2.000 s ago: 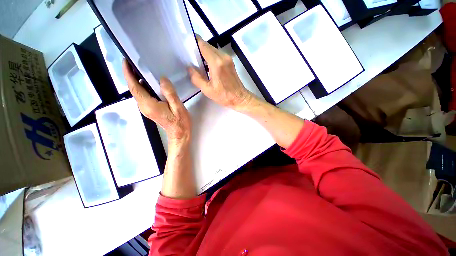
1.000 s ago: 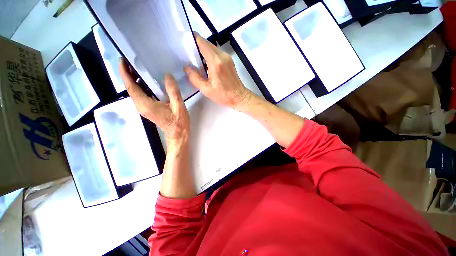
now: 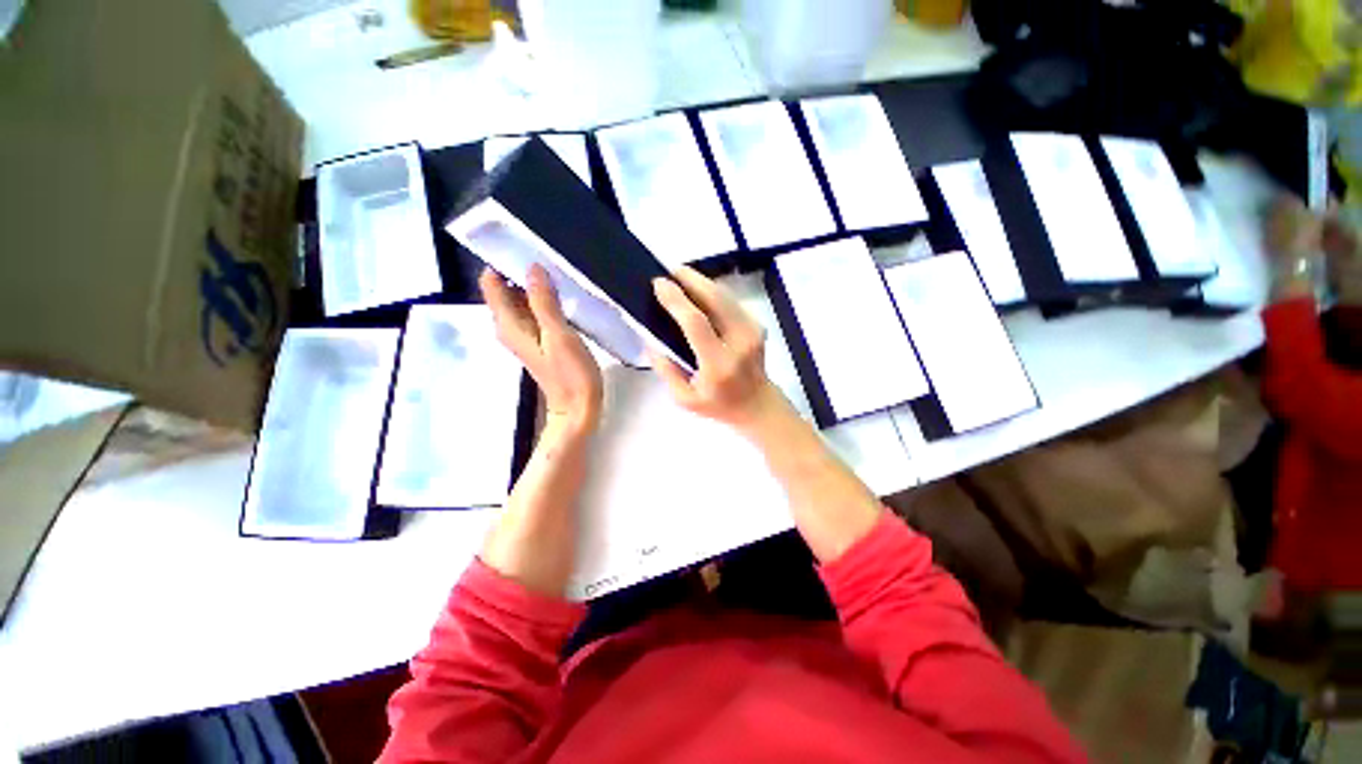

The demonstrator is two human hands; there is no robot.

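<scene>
A black box base (image 3: 590,246) with a white inner tray is held above the bench, tilted so that its black long side faces up and its white inside faces down and left. My right hand (image 3: 714,343) grips its near right end, thumb underneath. My left hand (image 3: 550,346) is at its lower left side, with fingers against the white tray; how firmly it holds is unclear. Two boxes with white trays lie at the left, one at the front left (image 3: 321,433) and one beside it (image 3: 448,406). Another (image 3: 377,232) lies behind them.
A large brown carton (image 3: 142,209) with a blue logo stands at the left. More black-rimmed white boxes (image 3: 849,329) lie in rows at the middle and right of the white bench (image 3: 135,597). A second person in red (image 3: 1314,433) is at the far right. Brown paper (image 3: 1105,493) lies beyond the front edge.
The held box has turned from showing its white inside to showing its black side. The view has shifted, and the far end of the bench and the second person now show.
</scene>
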